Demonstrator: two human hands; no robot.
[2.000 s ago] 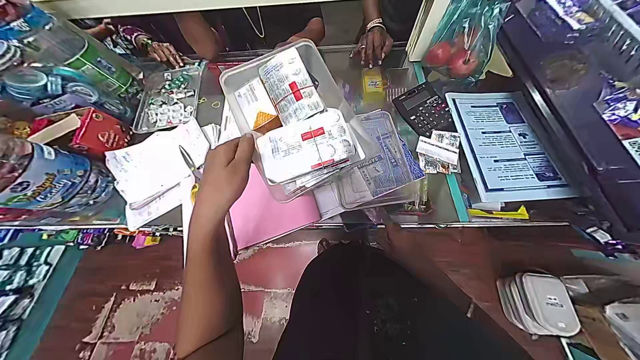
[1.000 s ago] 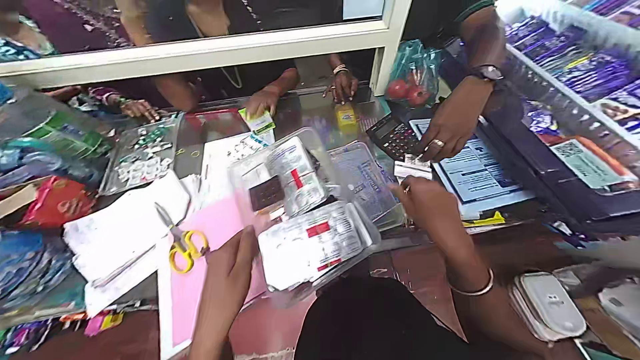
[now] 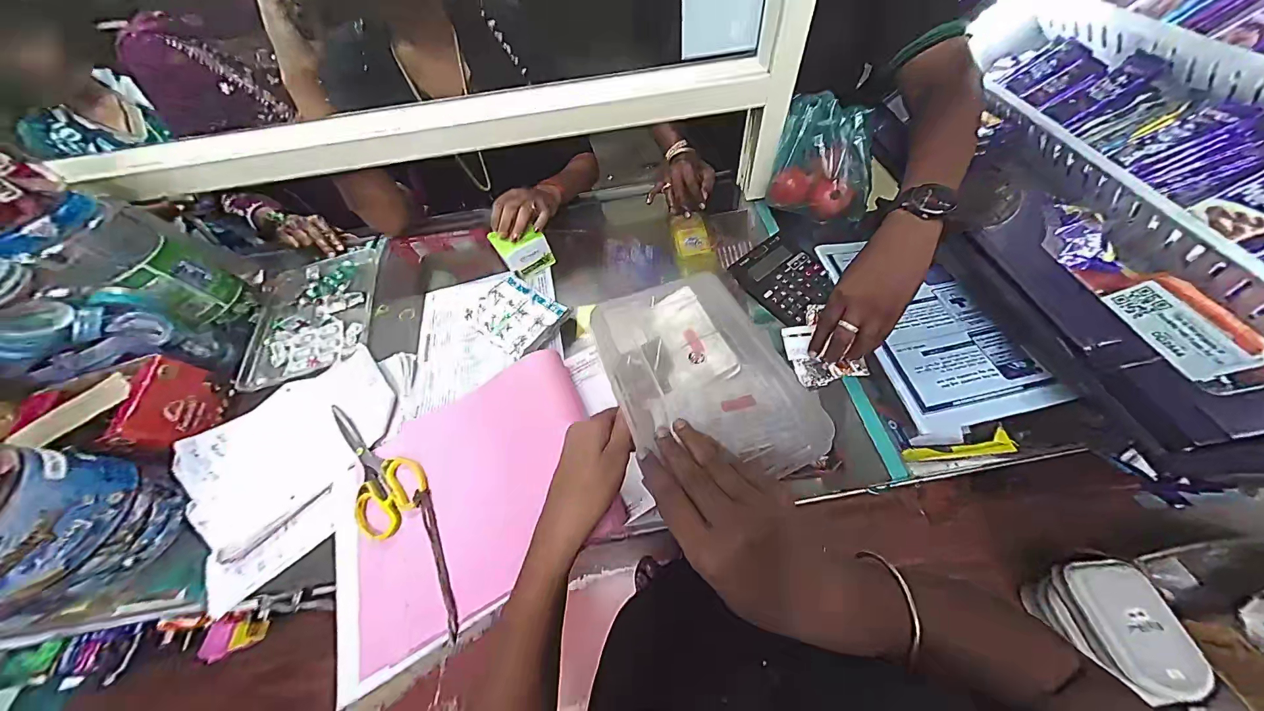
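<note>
A translucent plastic box (image 3: 780, 395) with its lid on stands at the middle of the glass counter, and blister packs show dimly through it. My left hand (image 3: 594, 464) grips the box's near left corner. My right hand (image 3: 726, 513) lies on the lid's near edge, its fingers spread. Left of the box are a pink sheet (image 3: 474, 444), scissors with yellow handles (image 3: 390, 499) and white papers (image 3: 286, 464). Beyond it lies a blister pack (image 3: 515, 314) on a printed sheet. At its right a co-worker's hand (image 3: 859, 311) presses on small foil packets (image 3: 825, 367) beside a calculator (image 3: 780, 276).
Other people's hands rest at the far edge under a window frame (image 3: 444, 123), one on a green-white packet (image 3: 523, 255). A tray of small wrapped items (image 3: 311, 316) and jars (image 3: 148, 267) stand left. Right are a bag of red fruit (image 3: 820, 183) and a white basket (image 3: 1116, 178).
The box, open before with blister packs showing, now has a lid on. My right hand has moved from near the foil packets onto the lid. The view has shifted.
</note>
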